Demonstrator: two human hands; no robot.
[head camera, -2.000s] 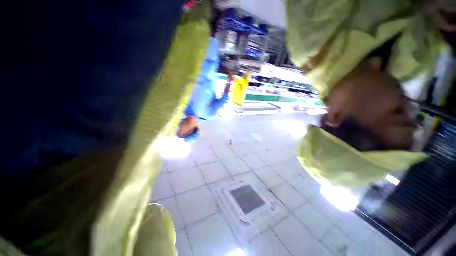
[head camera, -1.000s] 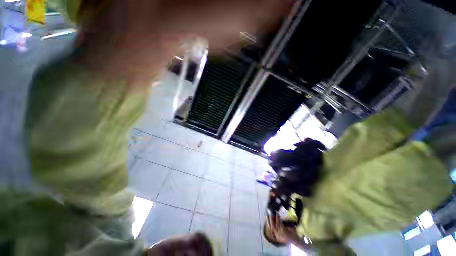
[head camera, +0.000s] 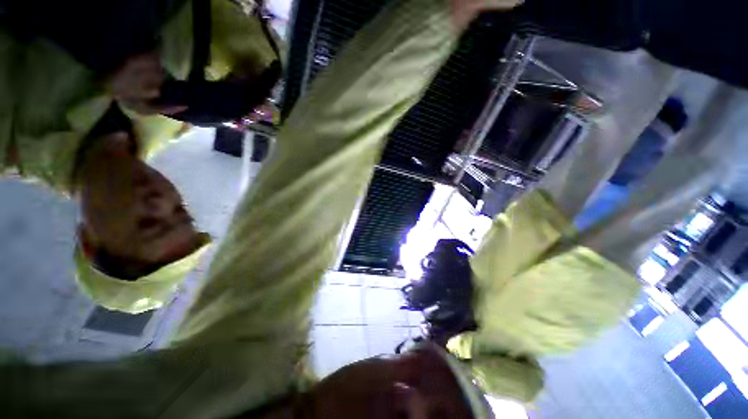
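Note:
The view is upside down and blurred. A pale yellow smock sleeve (head camera: 328, 164) crosses the middle, close to the camera. Its hand (head camera: 480, 6) is cut off at the top edge, beside a large dark thing (head camera: 590, 23) that I cannot identify. The sleeve seems to belong to a person whose head (head camera: 394, 389) is partly visible at the bottom edge. At the left, another person in a yellow smock and cap (head camera: 139, 286) has a hand (head camera: 143, 82) at a black strap or bag (head camera: 209, 100). I cannot make out either of my own hands.
Dark slatted rack panels (head camera: 381, 221) in a silver frame stand behind the sleeve. A person in a yellow smock (head camera: 558, 282) with dark hair is right of centre, back turned. A blue-clothed person (head camera: 640, 159) is farther off. White ceiling tiles (head camera: 353, 307) show low in the view.
The camera view has swung. The near sleeve now stretches across the middle up to the top edge. The person with the black strap has come into view at left.

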